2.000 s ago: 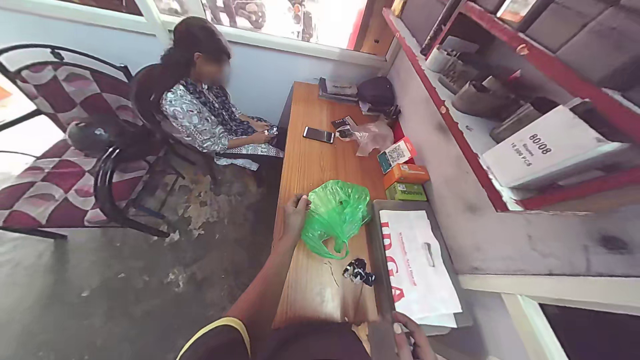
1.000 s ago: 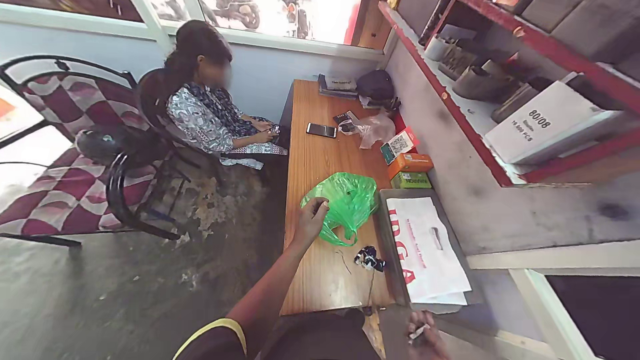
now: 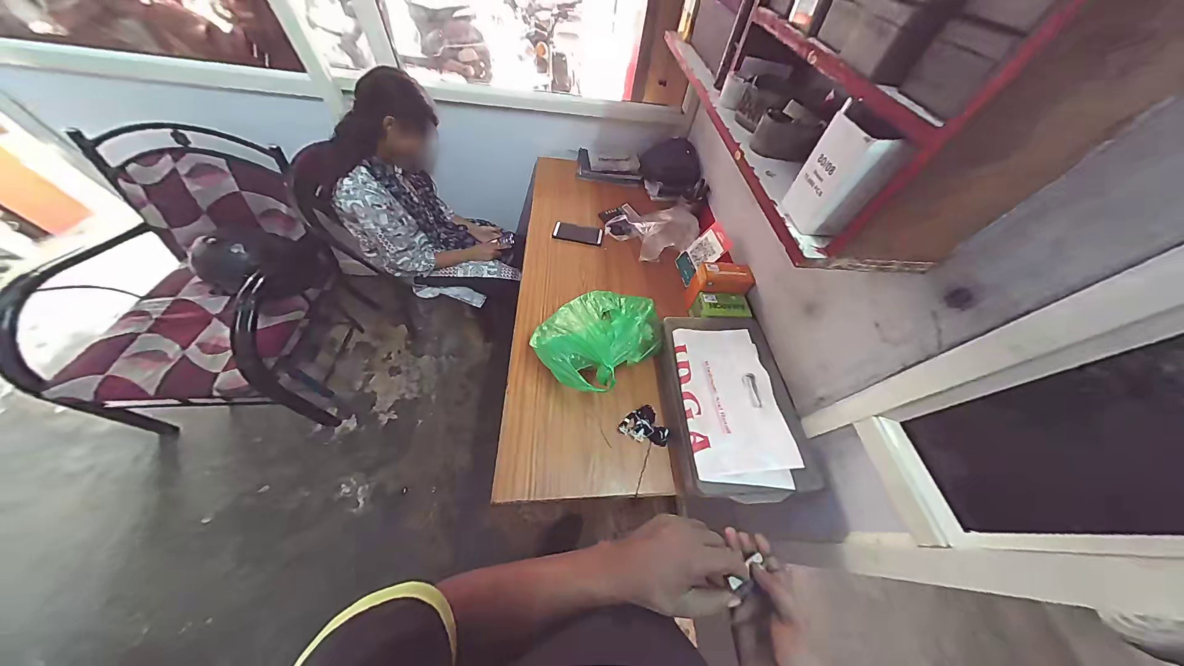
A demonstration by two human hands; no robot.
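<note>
Below the near edge of the wooden table, my left hand meets my right hand. Between their fingers is a small whitish object, too small to identify. The right hand is closed around it and the left fingers touch it. On the table rests a green plastic bag. Nearer me lies a crumpled black-and-white item, perhaps cloth. A white printed bag lies on a grey tray at the right.
A seated person is at the table's left side. Farther back are a phone, a clear plastic bag, an orange box and a green box. A red-edged shelf juts from the right wall. A helmet sits on a chair.
My left hand has left the green bag, where it was in both earlier frames, and has come to my right hand near my body. The bag stays on the table.
</note>
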